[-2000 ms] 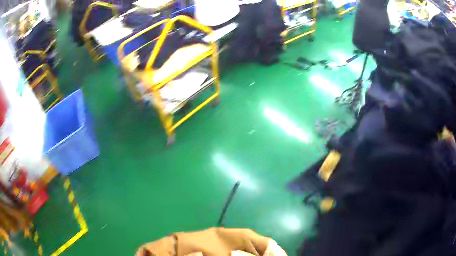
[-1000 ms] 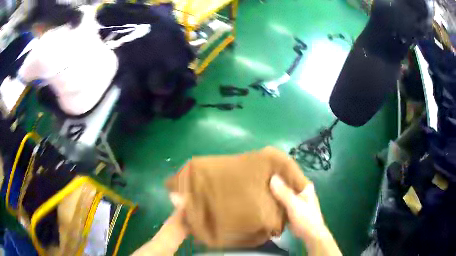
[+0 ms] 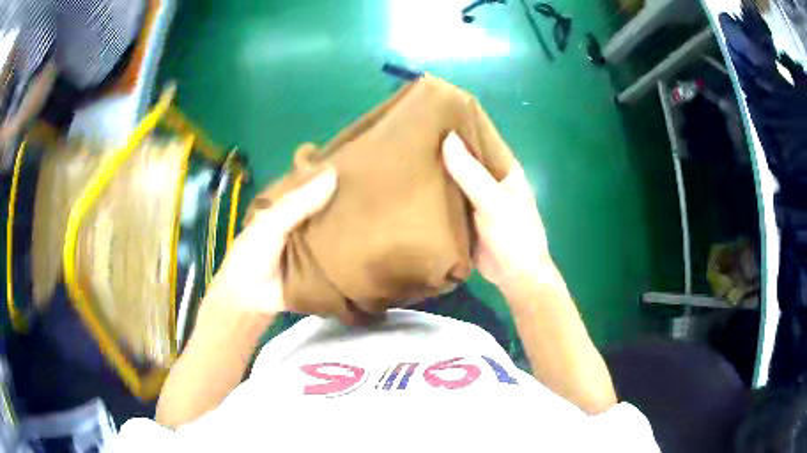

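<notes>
A bunched brown garment piece (image 3: 389, 195) is held up in front of my chest, over the green floor. My left hand (image 3: 274, 230) grips its left side, with the thumb on top of the cloth. My right hand (image 3: 504, 212) grips its right side, also with the thumb on top. The fingers of both hands are mostly hidden behind the cloth. The lower edge of the cloth is folded, with darker areas there that may be shadow.
A yellow trolley (image 3: 84, 230) with light brown pieces stands close on my left. Table legs and a pale table edge (image 3: 759, 186) with dark cloth are on the right. A dark round shape (image 3: 681, 389) is at the lower right. Dark cables lie on the floor ahead.
The view has swung and tilted down, so my shirt front now shows. The brown piece, low in the frame before, is now higher and tilted, still between both hands.
</notes>
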